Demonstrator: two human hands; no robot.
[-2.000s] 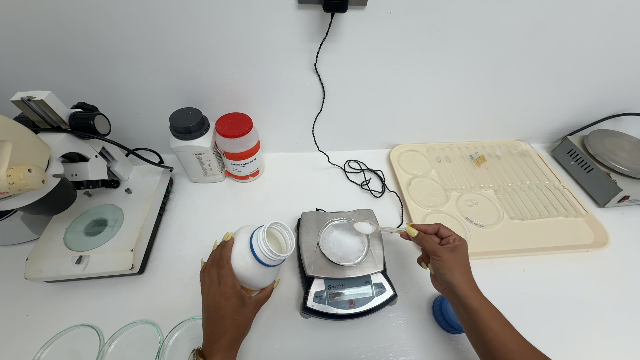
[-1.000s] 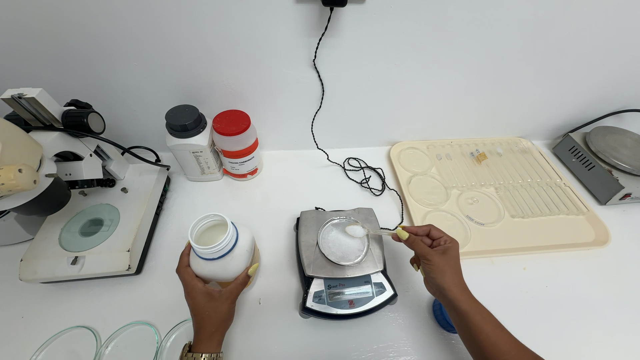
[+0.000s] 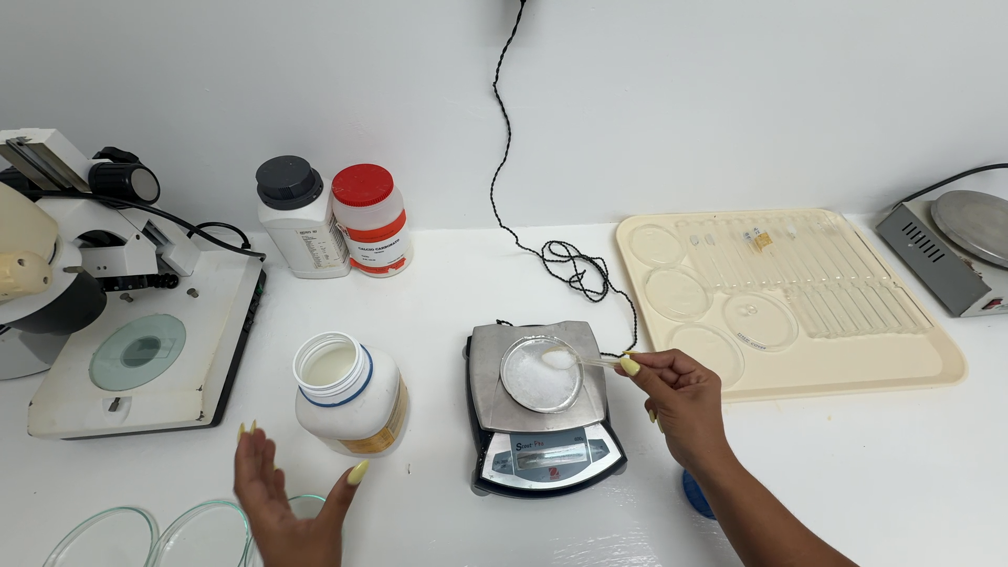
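Note:
My right hand [image 3: 681,402] pinches the handle of a small clear plastic spoon [image 3: 561,359], whose bowl holds white powder above a round dish [image 3: 543,386]. White powder covers the bottom of that dish, which sits on the steel pan of a digital balance [image 3: 534,465]. To the left, an uncapped white plastic bottle [image 3: 354,417] with a blue neck ring stands on the bench. Just in front of it my left hand [image 3: 291,504] is spread with nothing in it. Partly behind my right forearm lies a blue cap [image 3: 698,496].
A stereo microscope [image 3: 142,315] stands left. Near the wall are a grey-capped bottle [image 3: 303,228] and a red-capped jar [image 3: 374,228]. A black cable [image 3: 579,272] lies behind the balance. On the right are a cream tray [image 3: 850,378] of glassware and a hot plate [image 3: 945,252]. Glass dishes [image 3: 201,535] lie front left.
My left hand held the white bottle in both earlier frames; it has let go and drawn back toward the front. The bottle was tilted toward the balance at first and now stands on the bench.

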